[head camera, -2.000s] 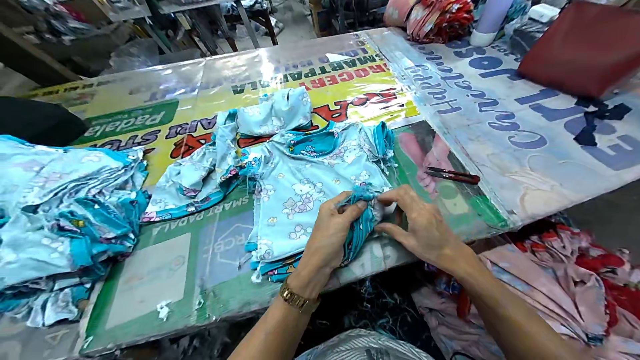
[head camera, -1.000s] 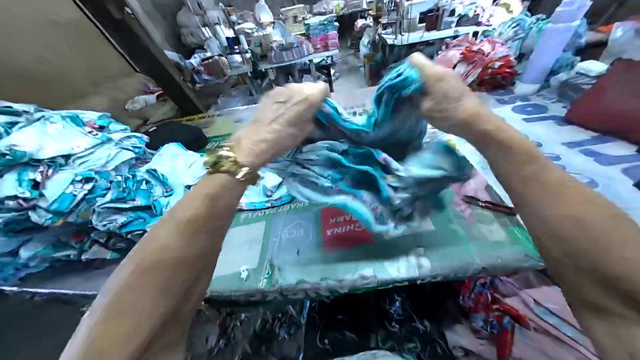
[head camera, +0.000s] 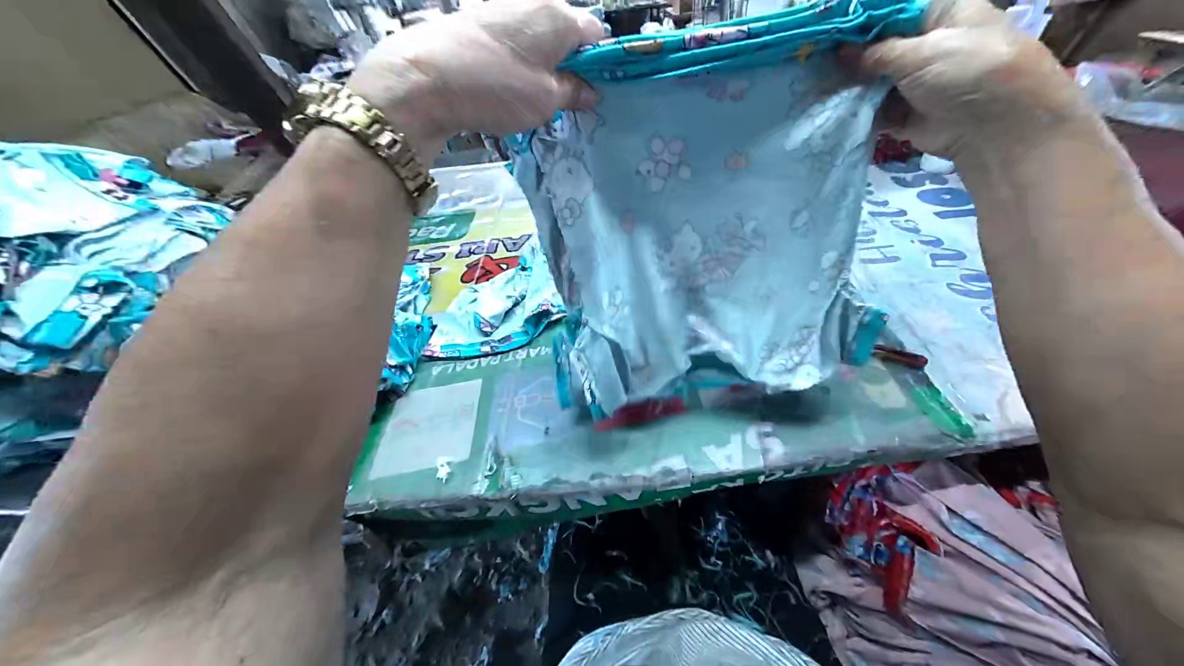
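Light-blue printed garments with teal edging hang, stacked together, between my two hands above the table. My left hand, with a gold-coloured watch band at the wrist, grips the upper left corner. At the upper right corner my right hand pinches the same teal edge, its fingertips partly hidden by the cloth. The lower ends hang just over the green banner covering, slightly blurred. Left of them another piece of the same printed fabric lies on the table.
A heap of similar blue garments is at the left. Dark-red handled thread snips or a similar small tool lies right of the hanging cloth. The banner-covered table has its front edge near me; pink fabric lies below it.
Two seconds ago the garment lay on the table with both hands at its lower edge. Both hands have lifted it, and it now hangs spread out instead of bunched. The view has tilted up.
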